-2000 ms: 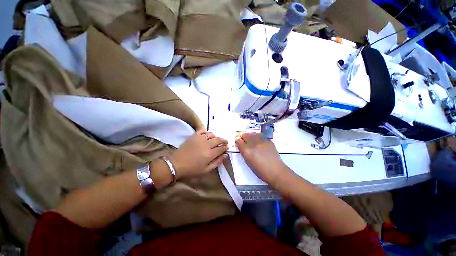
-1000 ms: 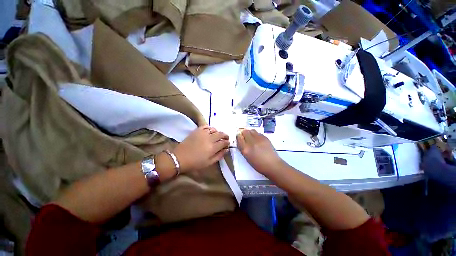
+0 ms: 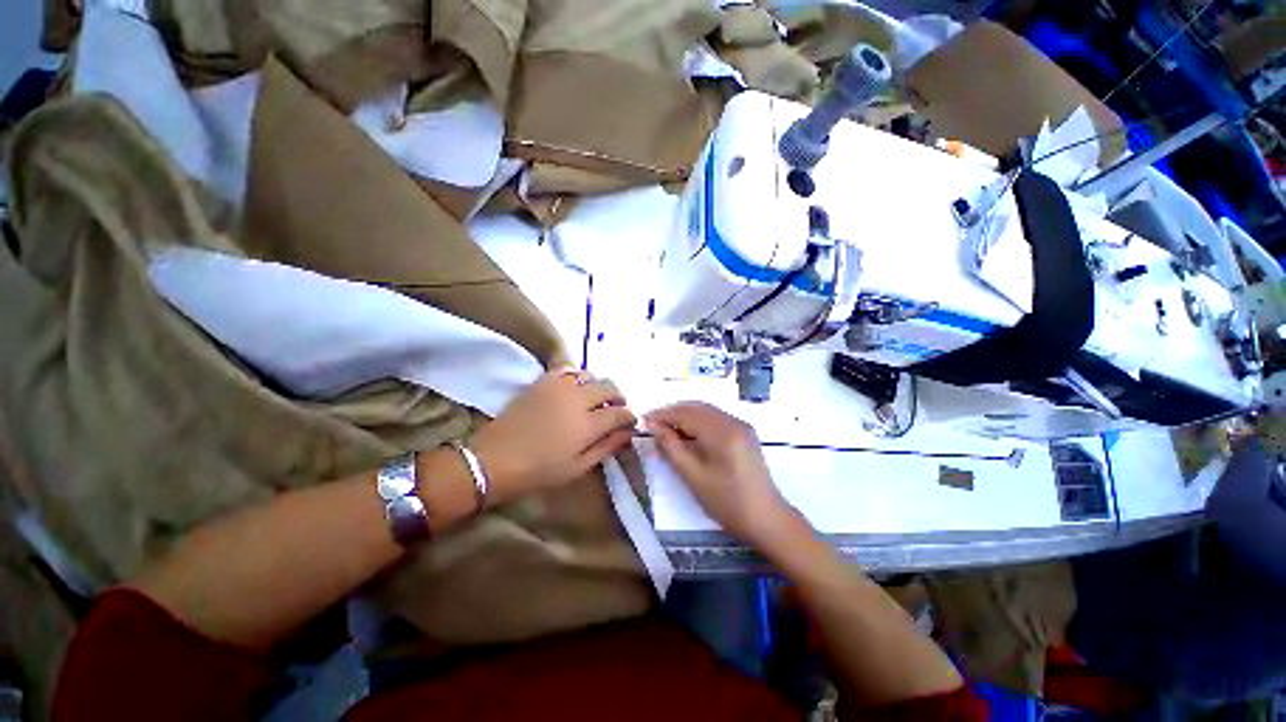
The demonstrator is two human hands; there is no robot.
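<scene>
My left hand (image 3: 568, 427) is closed on the edge of the khaki garment (image 3: 522, 543) in front of the sewing machine. My right hand (image 3: 709, 454) is just right of it, thumb and fingers pinched near the same edge; a small dark bit shows between the two hands. What the right fingertips hold is too small to tell. White lining (image 3: 346, 332) lies along the khaki cloth and runs under my left wrist. A narrow white strip (image 3: 638, 536) hangs from below my left hand to the table's front edge. The presser foot (image 3: 709, 360) is beyond my hands, with no cloth seen under it.
The white machine head (image 3: 762, 212) stands behind and right of my hands, with a black cloth band (image 3: 1055, 275) over its arm. A grey-blue block (image 3: 756, 378) is beside the needle. More khaki cloth (image 3: 607, 106) is heaped behind. A measuring tape (image 3: 846, 554) runs along the front edge.
My right hand has moved slightly toward me and left, away from the needle area, closer to my left hand. My left hand keeps its hold on the cloth.
</scene>
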